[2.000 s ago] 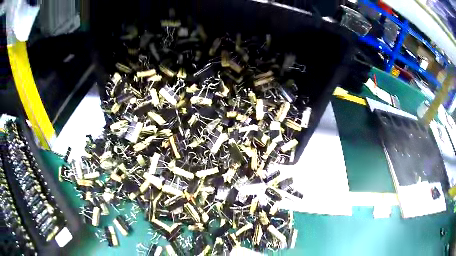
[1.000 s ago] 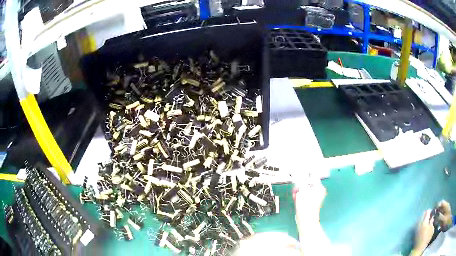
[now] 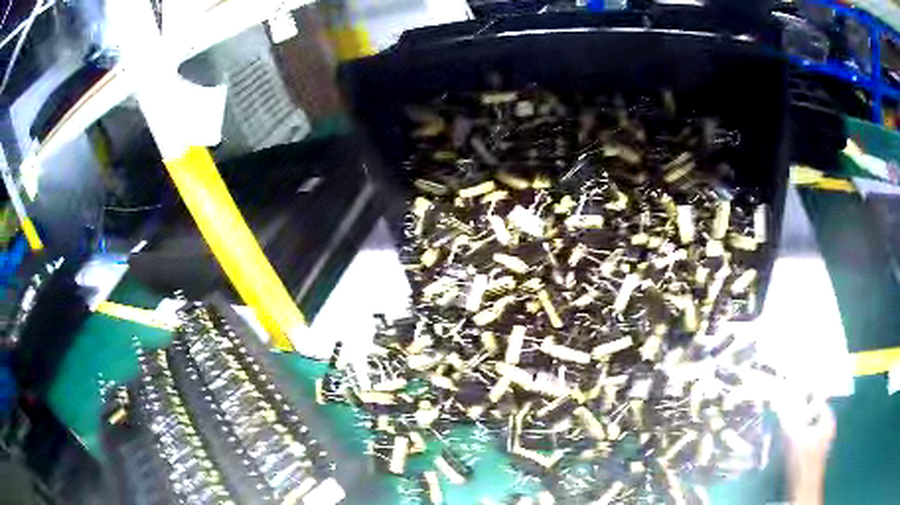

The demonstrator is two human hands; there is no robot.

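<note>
A large heap of binder clips (image 3: 553,345), black with cream strips and thin silver wire handles, spills out of a black bin (image 3: 582,54) onto the green mat. My right hand (image 3: 807,434) is at the lower right edge of the heap, overexposed and blurred. Its fingers and anything between them cannot be made out. My left hand is not in view. A slotted black tray (image 3: 326,449) with rows of silver and tan pieces lies at the lower left.
A yellow post (image 3: 232,242) stands between the slotted tray and the bin. White sheets (image 3: 370,296) lie beside the heap. A dark flat object (image 3: 266,232) lies behind the post. Yellow tape (image 3: 876,361) runs along the right, with a blue rack (image 3: 878,74) behind.
The view has turned left, so the heap and bin sit farther right and more of the slotted tray shows. My right hand remains by the heap's right edge. The neighbouring person's hands have left the view.
</note>
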